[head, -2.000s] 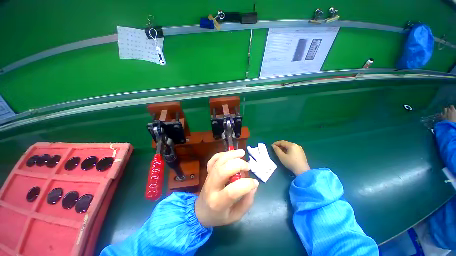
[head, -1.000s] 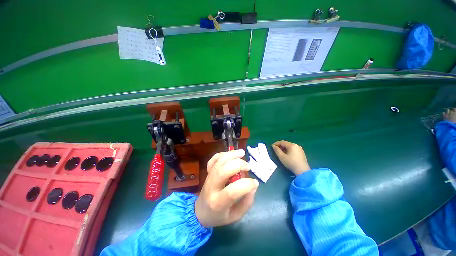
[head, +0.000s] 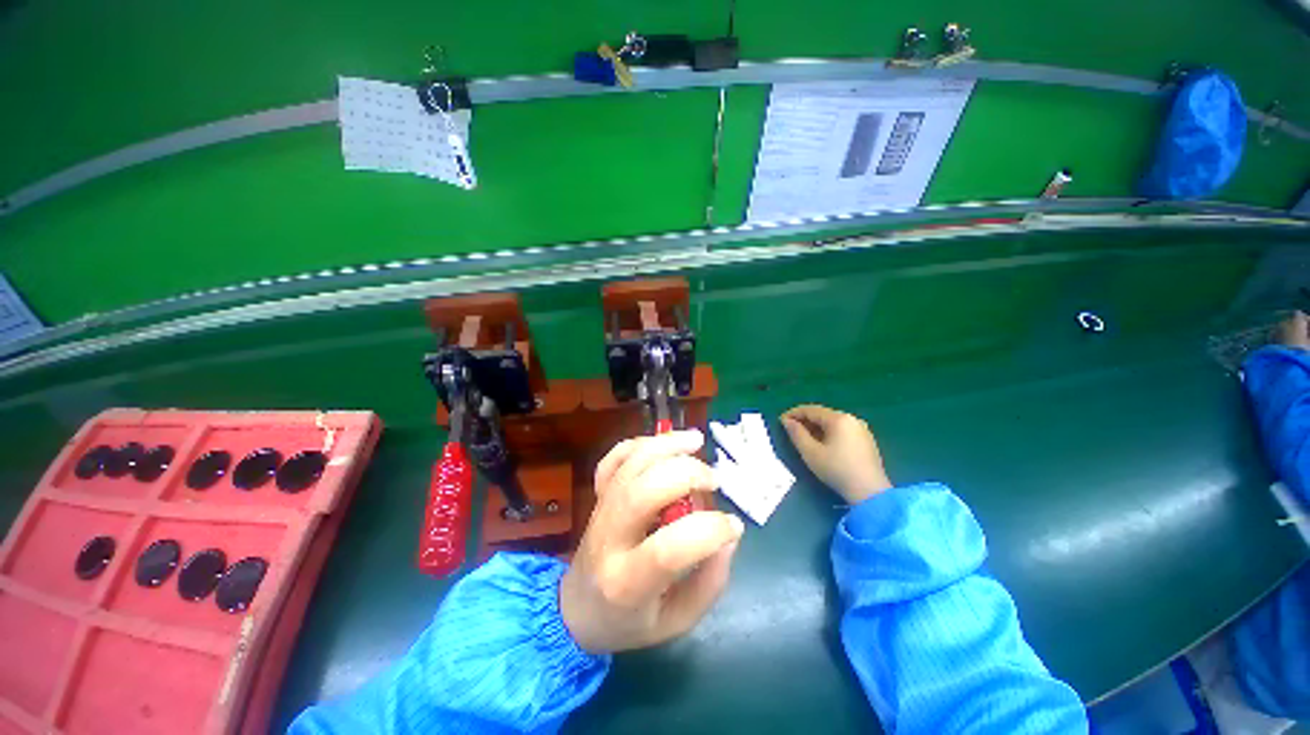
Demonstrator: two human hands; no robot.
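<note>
The brown clamping fixture stands in front of me with two black toggle clamps. My left hand is closed around the red handle of the right clamp and hides the block below it. The left clamp's red handle hangs down, untouched. My right hand rests on the bench right of the fixture, fingers curled together, with nothing visible in them. White crumpled paper lies between my hands.
A pink-red compartment tray with several dark discs lies left. A small ring lies on the green bench at right. Another person's hand and blue sleeve show at the right edge. Paper sheets hang on the green partition.
The small ring has shifted left along the green surface, and a tiny dark speck behind my right hand has also moved left. Both my hands and the clamps have not visibly moved.
</note>
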